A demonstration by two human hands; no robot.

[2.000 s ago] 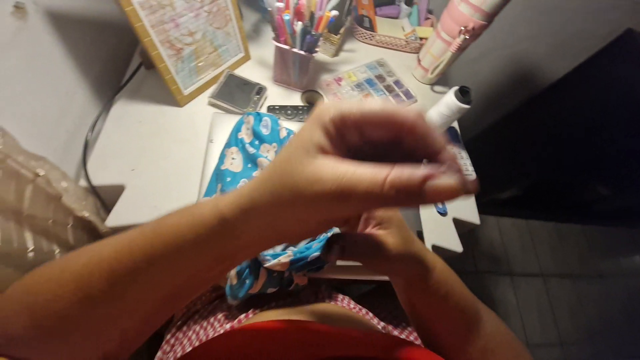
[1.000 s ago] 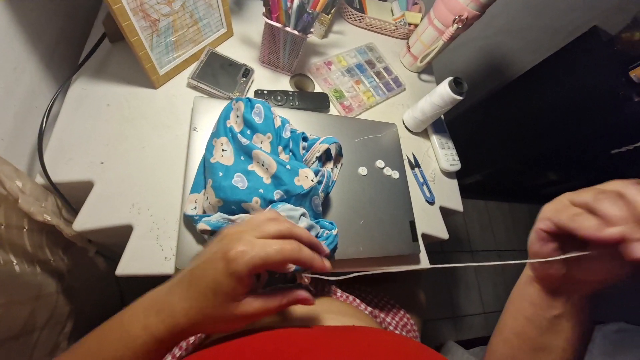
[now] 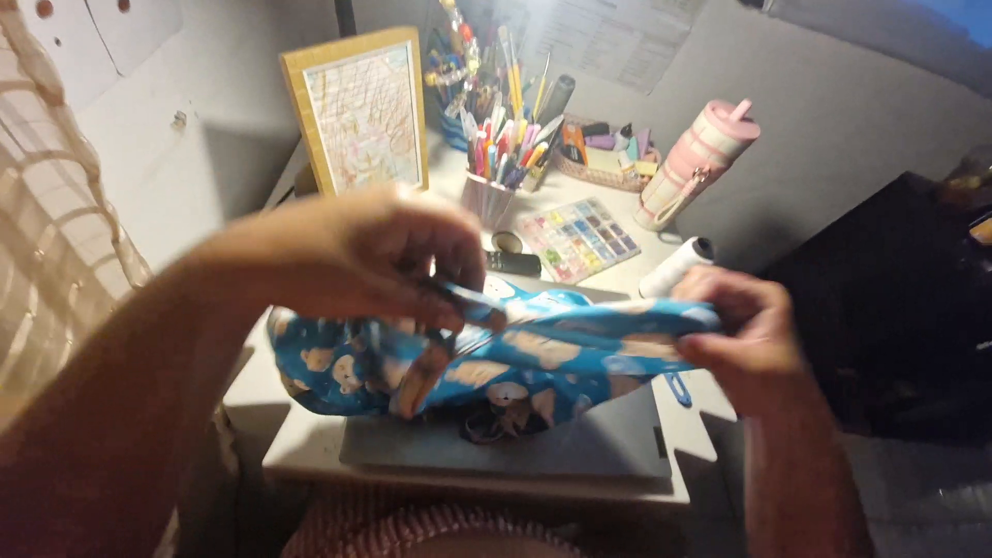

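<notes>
A blue fabric piece with bear prints [image 3: 511, 372] is stretched between my hands above a grey closed laptop [image 3: 511, 457]. My left hand [image 3: 411, 256], blurred, pinches the cloth near its middle. At the cloth's right end my right hand [image 3: 736, 325] grips a folded edge. Just behind the right hand stands a white thread spool [image 3: 674, 267]. Blue thread snips [image 3: 678, 390] show below the cloth's right end, partly covered. Neither the thread strand nor the small white buttons can be made out.
Behind the laptop are a black remote [image 3: 513, 263], a sectioned case of colored pieces [image 3: 581, 239], a pen cup [image 3: 488, 198], a pink basket [image 3: 604, 170], and a pink-and-white bottle [image 3: 697, 163]. A gold picture frame [image 3: 422, 116] stands at the left back.
The cloth lay on the laptop one second ago; now both hands hold it raised and spread. My right hand, which was pulling a white thread at the far right, has come in to the cloth.
</notes>
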